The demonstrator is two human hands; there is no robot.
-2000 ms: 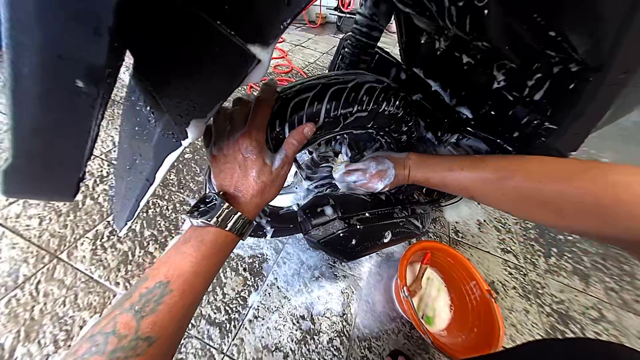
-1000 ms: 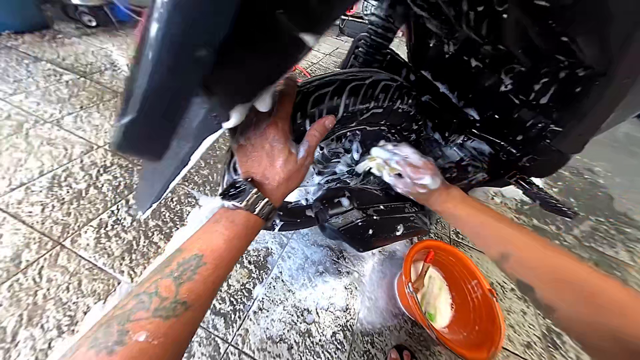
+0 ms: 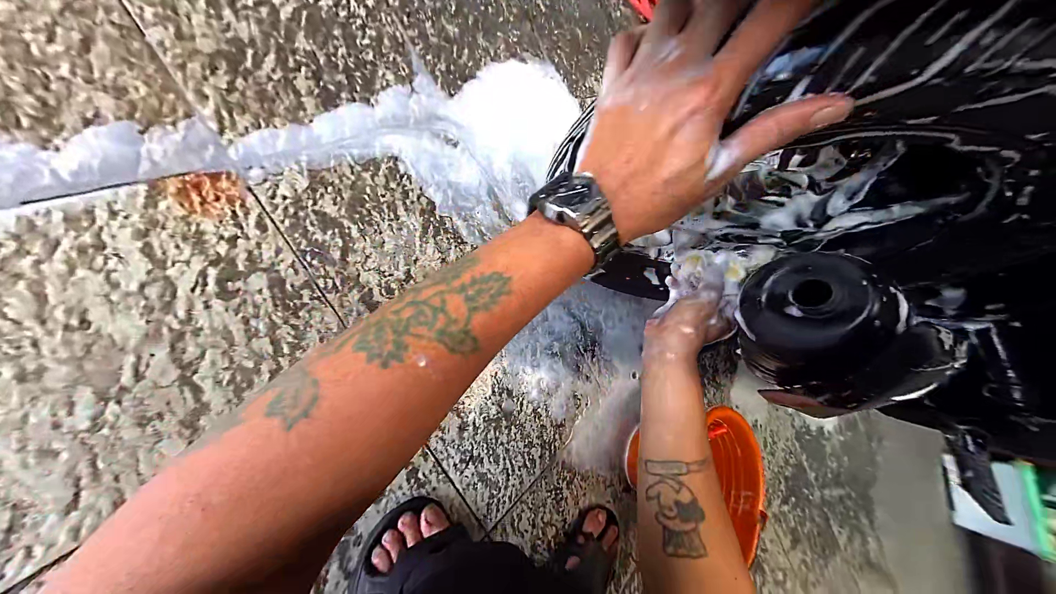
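A motorcycle or scooter wheel with a black tire [image 3: 924, 66], streaked with suds, fills the upper right. My left hand [image 3: 672, 115], wearing a metal-banded wristwatch [image 3: 577, 210], rests with spread fingers on the tire. Below it, my right hand [image 3: 693, 301] is at the lower rim, covered in foam, with something pale yellow, perhaps a sponge, in its fingers. Just right of that hand is a round black exhaust end [image 3: 813, 305]. Suds hide much of the right fingers.
An orange bucket [image 3: 738, 478] stands on the wet tiled floor [image 3: 165, 330], partly behind my right forearm. White foam [image 3: 511, 107] lies on the floor left of the wheel. My feet in black sandals [image 3: 404, 528] are at the bottom.
My right hand has moved from the middle of the wheel to its lower rim, beside the round black end. My left hand stays at the tire. The view has shifted closer and turned.
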